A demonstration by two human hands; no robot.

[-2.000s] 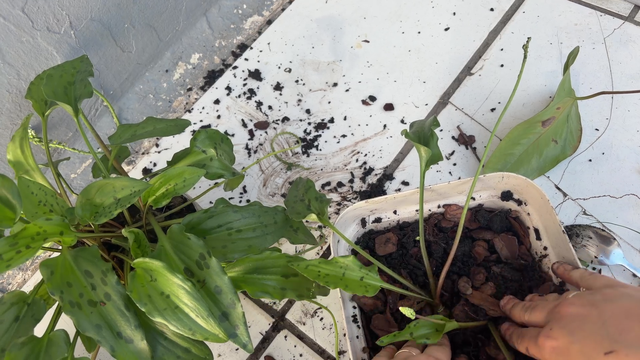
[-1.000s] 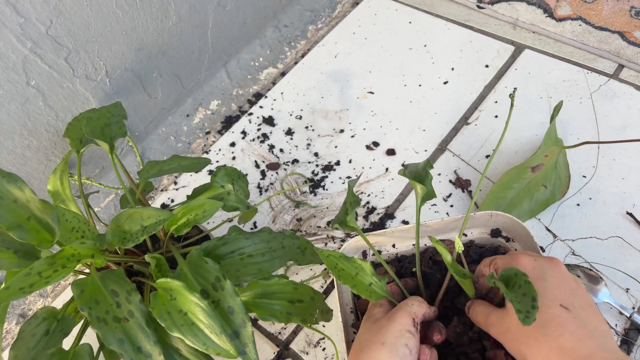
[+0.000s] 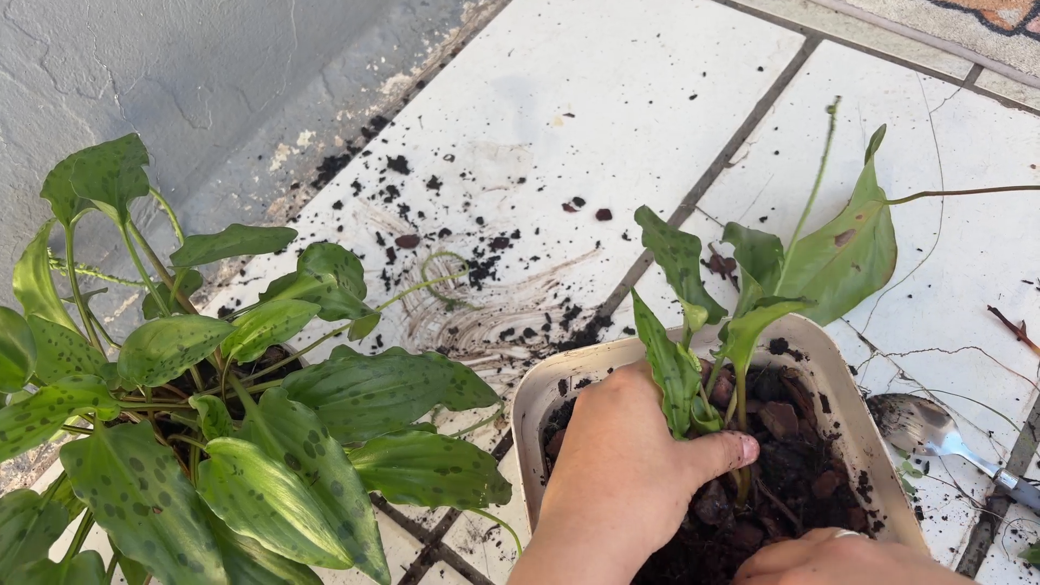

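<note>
A cream plastic planter [image 3: 853, 455] holds dark soil mixed with bark chips [image 3: 780, 420]. My left hand [image 3: 626, 463] reaches into it, thumb and fingers around the base of a small leafy plant [image 3: 670, 382], which stands upright in the soil. My right hand [image 3: 837, 561] is low at the frame's bottom edge, against the soil near the planter's front; its fingertips are hidden, so what it holds cannot be told. To the left, a larger potted plant [image 3: 325, 455] spreads dark-spotted green leaves over its mostly hidden pot.
A dirty metal spoon with a grey handle [image 3: 959, 447] lies right of the planter. Soil crumbs [image 3: 483, 268] and smears mark the white tiles. A large cut leaf [image 3: 853, 244] lies behind the planter. A grey wall [image 3: 203, 73] rises at the left, and a patterned mat [image 3: 991, 32] is at the top right.
My left hand has come further over the planter and now encloses the small plant's stems, which are gathered closer together. My right hand has moved down toward the bottom edge.
</note>
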